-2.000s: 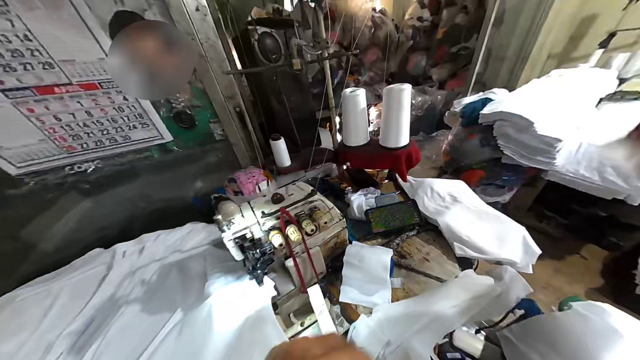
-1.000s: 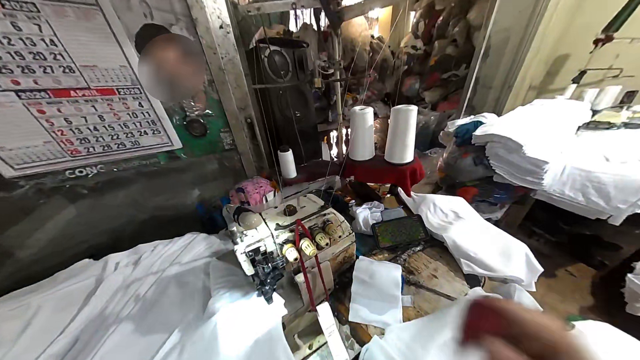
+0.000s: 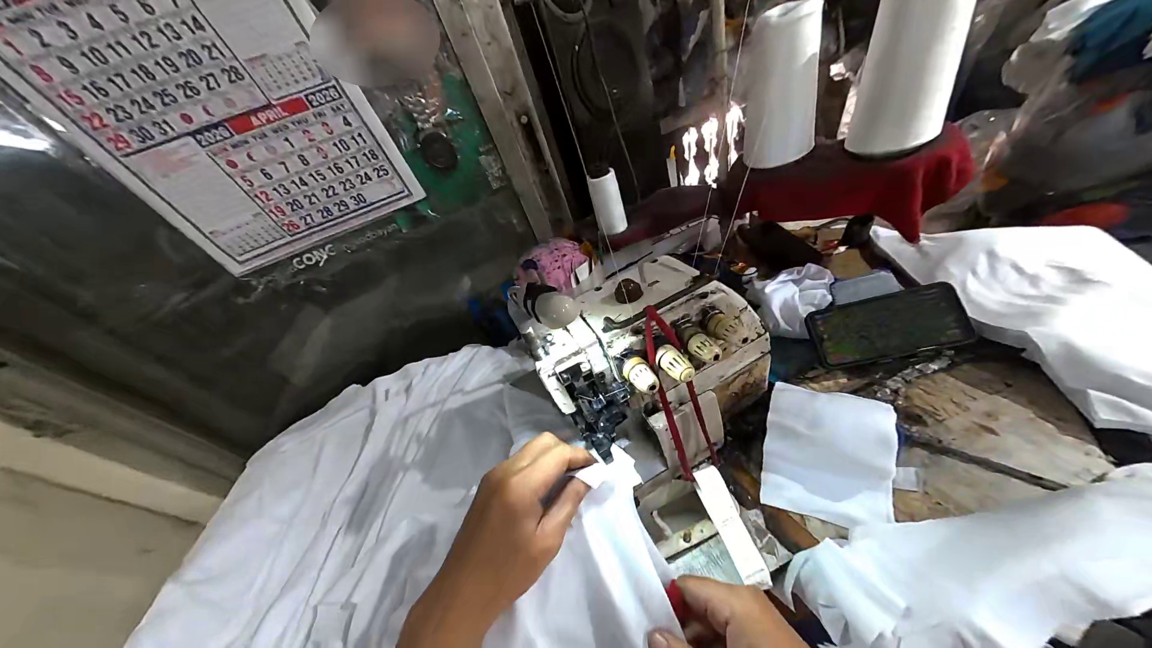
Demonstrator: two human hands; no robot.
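A white overlock sewing machine (image 3: 666,333) with tension dials and a red cord stands at the centre. My left hand (image 3: 517,522) pinches the top edge of a white fabric piece (image 3: 607,549) close to the presser foot. Lower down, my right hand (image 3: 729,616) is at the right edge of that fabric, partly cut off by the frame; something red shows at its fingers, and its grip is not clear. A large heap of white fabric (image 3: 360,486) lies left of the machine. Two big white thread cones (image 3: 783,85) stand on a red cloth, with a smaller spool nearby.
Right of the machine, a square white fabric piece (image 3: 828,454) and a dark phone (image 3: 891,324) lie on the worn wooden table (image 3: 999,423). More white fabric (image 3: 1008,558) covers the lower right. A calendar (image 3: 270,135) hangs on the wall behind.
My left hand has come into view beside the presser foot, with fabric in its fingers. My right hand was blurred over the fabric at lower right a second ago. The view has moved closer to the machine.
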